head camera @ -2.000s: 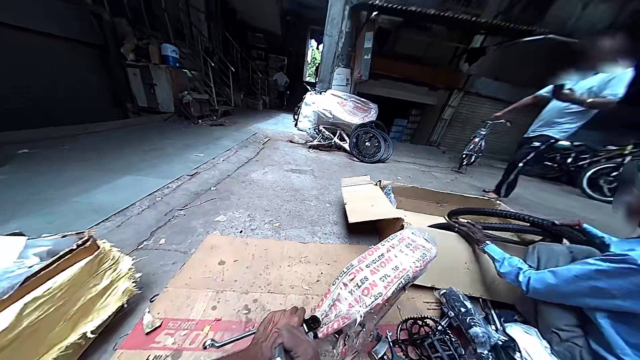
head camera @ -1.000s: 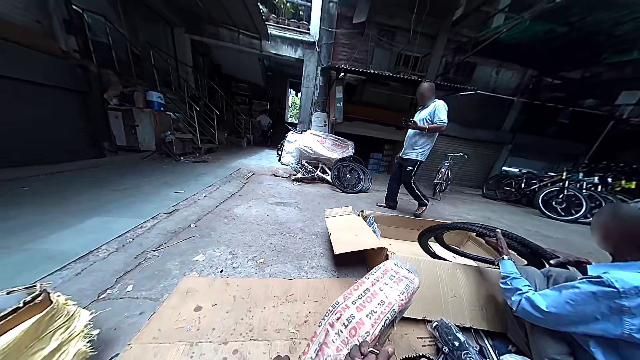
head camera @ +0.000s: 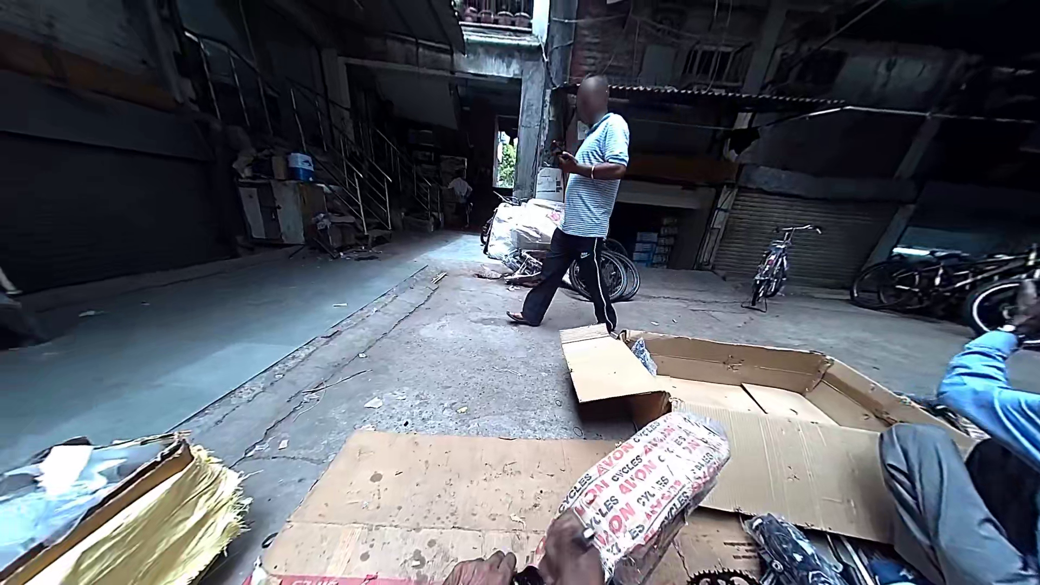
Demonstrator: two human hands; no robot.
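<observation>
A long bicycle part in printed Avon Cycles wrapping (head camera: 642, 487) slants up from the bottom centre, over flattened cardboard (head camera: 439, 487). My right hand (head camera: 571, 548), curled and blurred, is against the lower end of this wrapping, with a small shiny bit at its fingers. Just left of it, at the bottom edge, are the knuckles of my left hand (head camera: 481, 569), partly cut off. A small black part (head camera: 528, 576) shows between the hands. What either hand grips is hidden. To the right lie a toothed chainring (head camera: 721, 578) and dark parts in clear plastic (head camera: 788, 548).
An open carton (head camera: 780, 463) stands ahead right, beside a seated co-worker's knee (head camera: 934, 487) and blue sleeve (head camera: 983, 382). A torn carton (head camera: 154, 512) with plastic is at left. Beyond, a person (head camera: 593, 179) walks past wrapped goods and wheels (head camera: 626, 272); bicycles (head camera: 918, 280) stand right.
The walking person has moved left across the yard. The black tyres seen over the open carton no longer show there. My hands sit lower in view, and the view has tilted up.
</observation>
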